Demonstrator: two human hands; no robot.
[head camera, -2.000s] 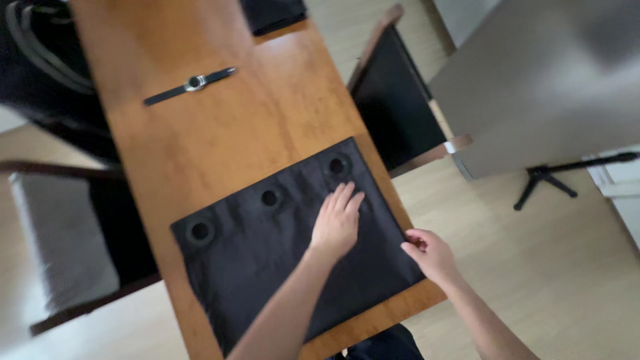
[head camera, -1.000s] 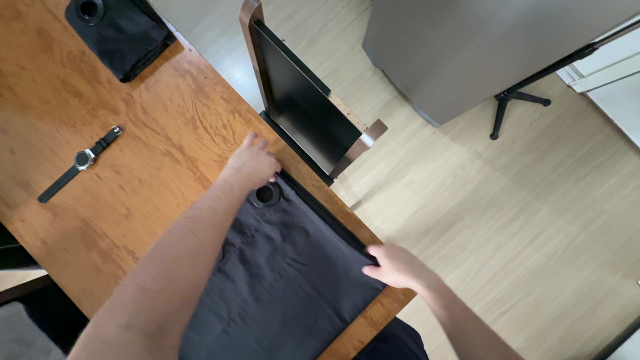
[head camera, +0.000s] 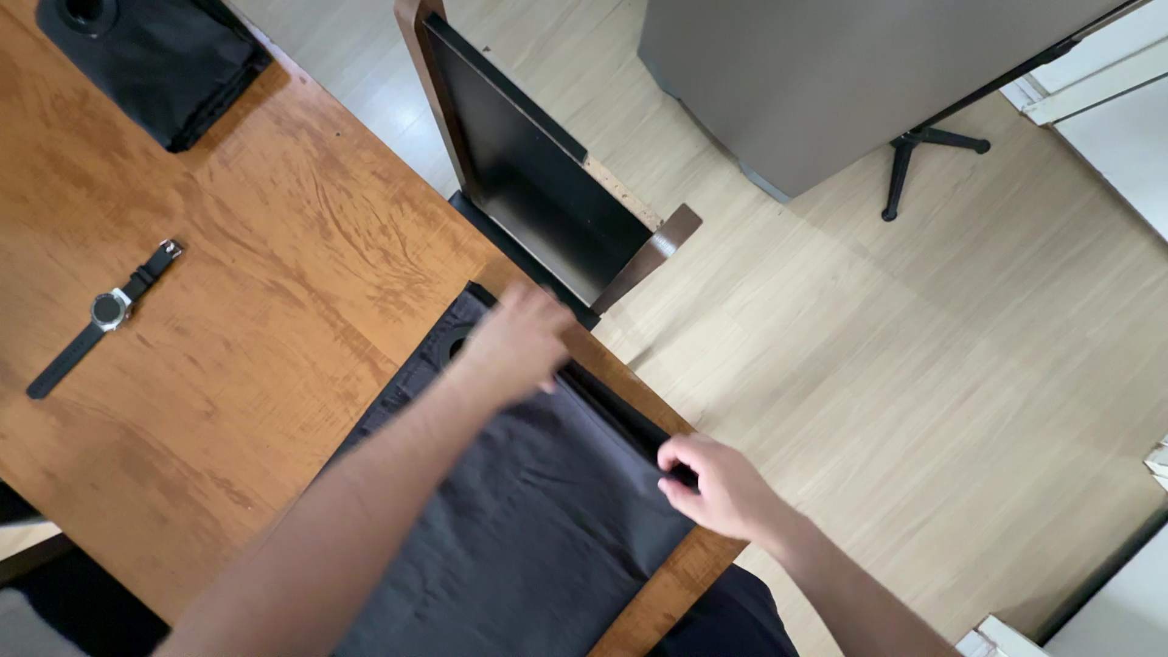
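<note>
A dark grommet curtain (head camera: 520, 538), folded into layers, lies flat at the table's near right corner. One of its black rings shows beside my left hand (head camera: 525, 342), which is blurred over the curtain's upper right part; whether it grips the cloth cannot be told. My right hand (head camera: 716, 484) pinches the curtain's right edge near the table corner, thumb and fingers closed on the cloth. Between the two hands the edge stands slightly apart, showing a dark gap between layers. My left forearm hides part of the curtain's left side.
On the wooden table (head camera: 274, 365) lie a wristwatch with a black strap (head camera: 109, 311) and another folded black cloth with a ring (head camera: 155, 64). A chair (head camera: 547, 173) stands against the table's far side. Beyond are a grey panel (head camera: 821, 82) and a black stand foot (head camera: 903, 155).
My left hand has moved from the curtain's far corner a little back along its right edge. My right hand stays at that edge. Two seconds ago my left hand lay on the curtain's top.
</note>
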